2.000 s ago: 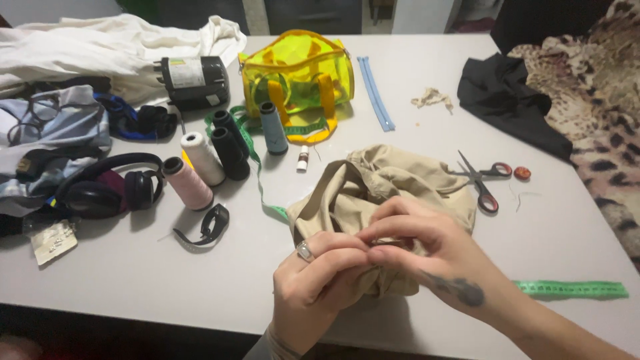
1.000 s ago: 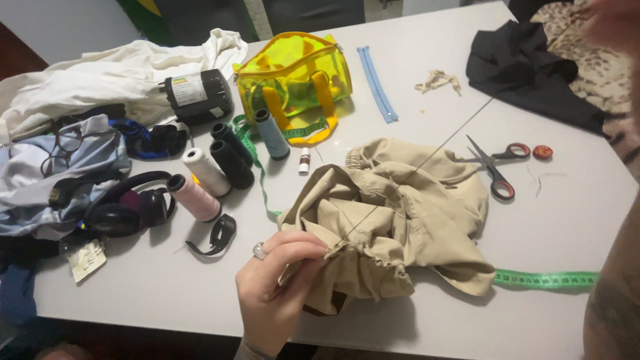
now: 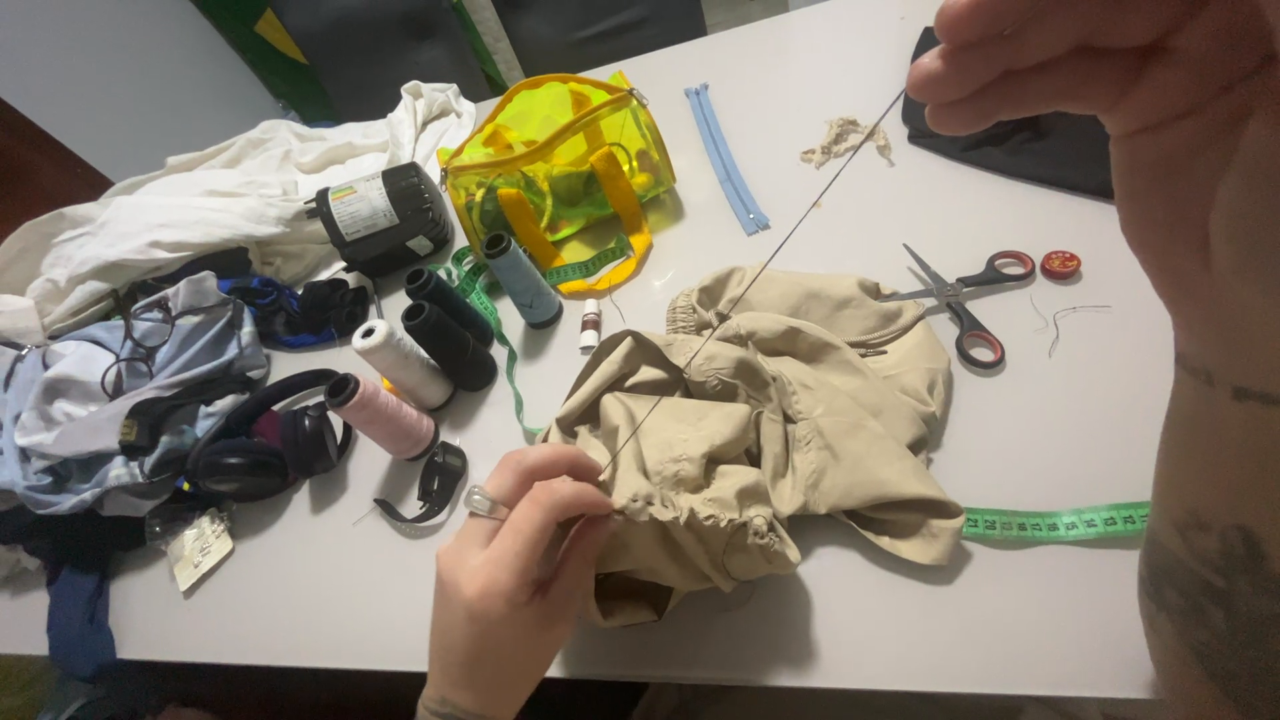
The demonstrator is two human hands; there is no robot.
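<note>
Beige fabric with gathered, elasticated edges (image 3: 830,420) lies bunched on the table. My left hand (image 3: 525,550), wearing a ring, pinches its gathered edge between thumb and fingers. A dark thread (image 3: 790,235) runs taut from that edge up to the fingertips of my right hand (image 3: 1060,90), which is raised close to the camera at the upper right. Those fingers are closed on the thread end; whether they hold a needle is hidden. Open scissors (image 3: 950,292) lie against the fabric's right side, beside a small red round item (image 3: 1060,264).
Thread cones (image 3: 382,415), a small bottle (image 3: 590,326), a watch (image 3: 435,485) and headphones (image 3: 240,465) stand or lie left. Behind are a yellow transparent bag (image 3: 560,180), a blue zipper (image 3: 727,160) and a black motor-like device (image 3: 385,217). A green tape measure (image 3: 1060,523) extends right.
My right hand was at the fabric beside my left hand two seconds ago and has moved away to the upper right, drawing the thread out. My left hand still pinches the edge.
</note>
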